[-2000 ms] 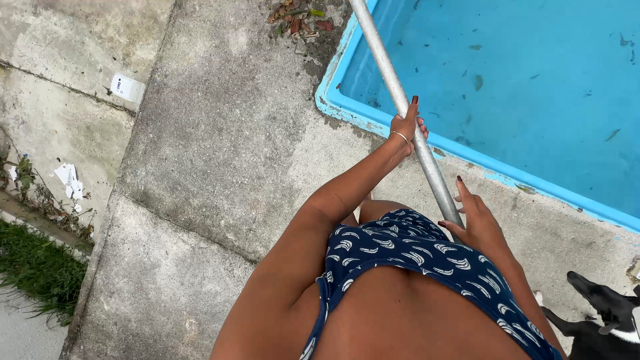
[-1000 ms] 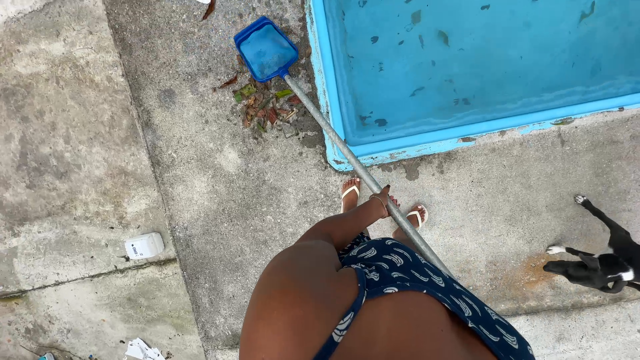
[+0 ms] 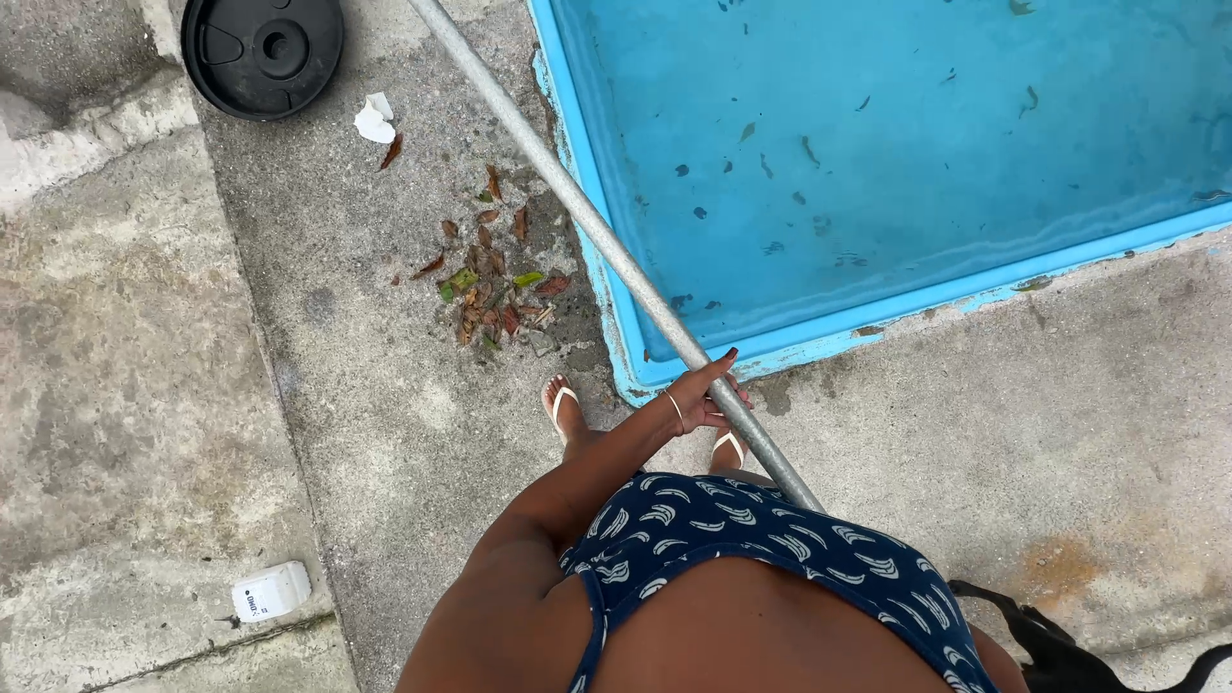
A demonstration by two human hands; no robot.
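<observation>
My left hand is wrapped around a grey metal pole, with the thumb lying along its upper side. The pole slants from the top edge of the view, across the pool's rim, down to my patterned blue swimsuit, where its lower end is hidden. Its far end is out of view. Beyond the pole, the blue pool holds water with dark leaves in it. A pile of brown and green leaves lies on the concrete left of the pool corner. My right hand is not in view.
A round black plastic lid lies at the upper left, near a white scrap. A white container is at the lower left. My feet in white flip-flops stand by the pool corner. A black dog is at the lower right.
The pole's blue skimmer net, above the leaf pile one second ago, has left the view. My right hand, by the pole's lower end two seconds ago, is out of sight. The dog has moved.
</observation>
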